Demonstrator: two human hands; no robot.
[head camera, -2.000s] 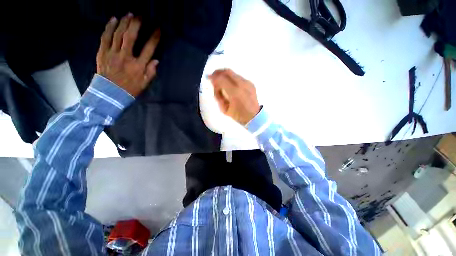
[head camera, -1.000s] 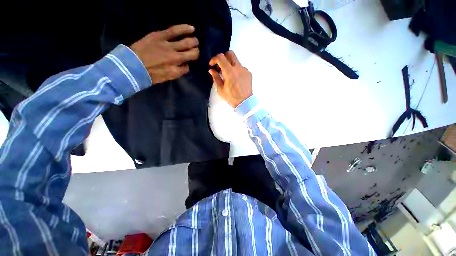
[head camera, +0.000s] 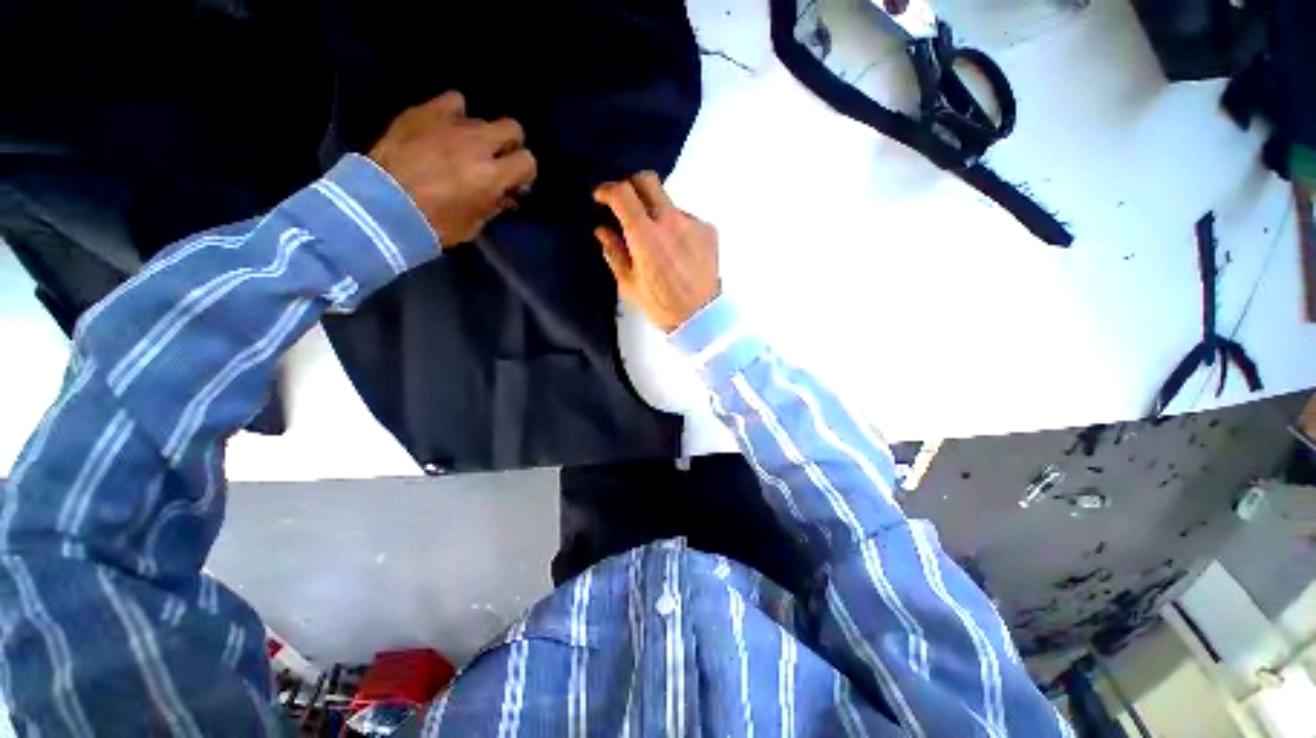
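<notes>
A large black garment piece (head camera: 556, 389) lies on the white table, with a curved cut-out on its right edge. My left hand (head camera: 459, 169) is on the cloth with its fingers curled and seems to pinch it; a slanting fold runs down from there. Its thumb tip is hidden. My right hand (head camera: 664, 252) is at the curved right edge of the cloth, thumb and fingers apart, fingertips over the cloth.
Shears with black looped handles (head camera: 970, 108) lie at the upper right by a bent black strip (head camera: 866, 113). A forked offcut (head camera: 1209, 325) lies near the table's right front edge. Dark cloth (head camera: 1205, 36) is at the top right. Black scraps and a red item (head camera: 400, 689) are below.
My left hand has moved right from lying flat and spread, and its fingers are now curled. My right hand has moved slightly up to the cloth's edge. A slanting fold has appeared.
</notes>
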